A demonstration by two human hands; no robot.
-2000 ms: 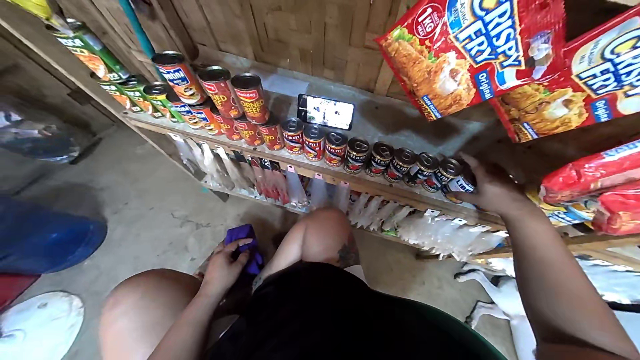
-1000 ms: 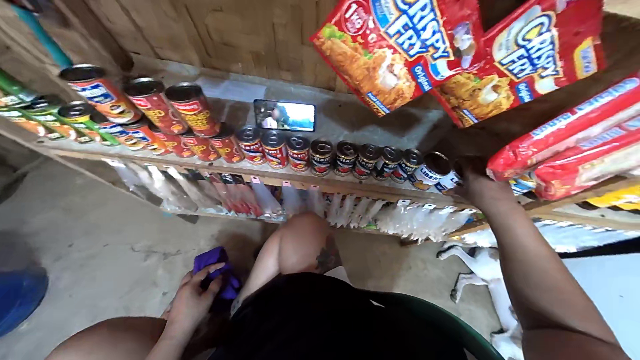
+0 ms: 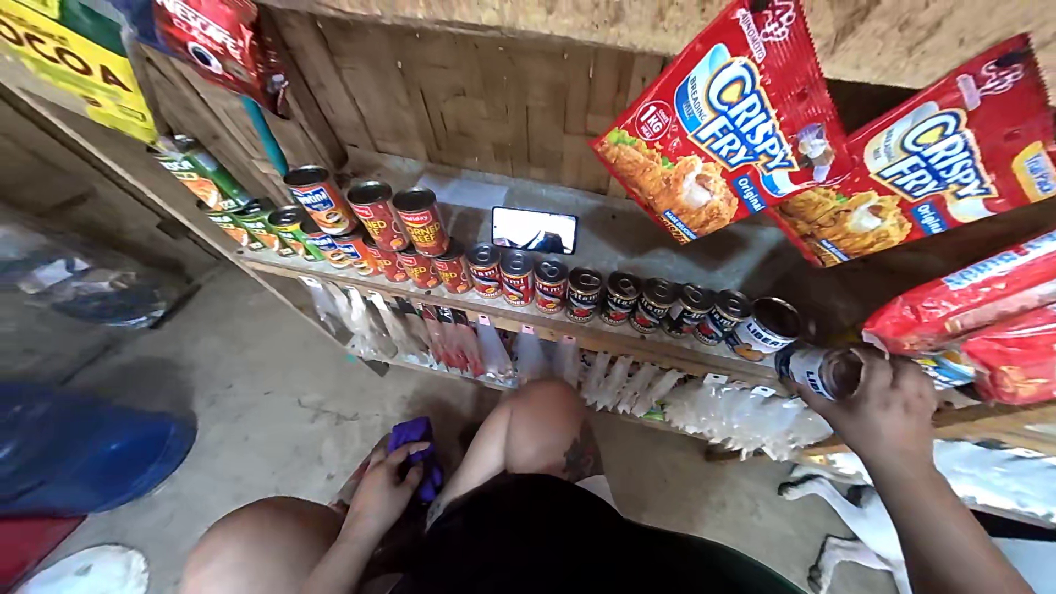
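Note:
My right hand (image 3: 887,412) grips a white-labelled can (image 3: 821,371), tilted on its side at the shelf's front edge. Just left of it another white-labelled can (image 3: 763,330) stands upright. A row of small cans with black labels (image 3: 619,299) and red labels (image 3: 516,279) runs leftward along the wooden shelf (image 3: 652,346). Corned beef cans (image 3: 421,223) are stacked two high farther left. Low in the view, between my knees, my left hand (image 3: 388,487) holds a purple cloth (image 3: 417,454). Behind the cans a phone (image 3: 535,230) lies or leans with its screen lit.
Red breading mix packs (image 3: 718,124) hang over the shelf at the upper right. Red plastic packs (image 3: 973,305) lie beyond my right hand. Plastic bags (image 3: 742,412) hang below the shelf edge. A black-and-white animal (image 3: 858,511) lies at the lower right; a blue container (image 3: 91,445) stands left.
A white-labelled can now stands upright at the right end of the row, and my right hand has another one tilted beside it. My left hand stays low with the purple cloth.

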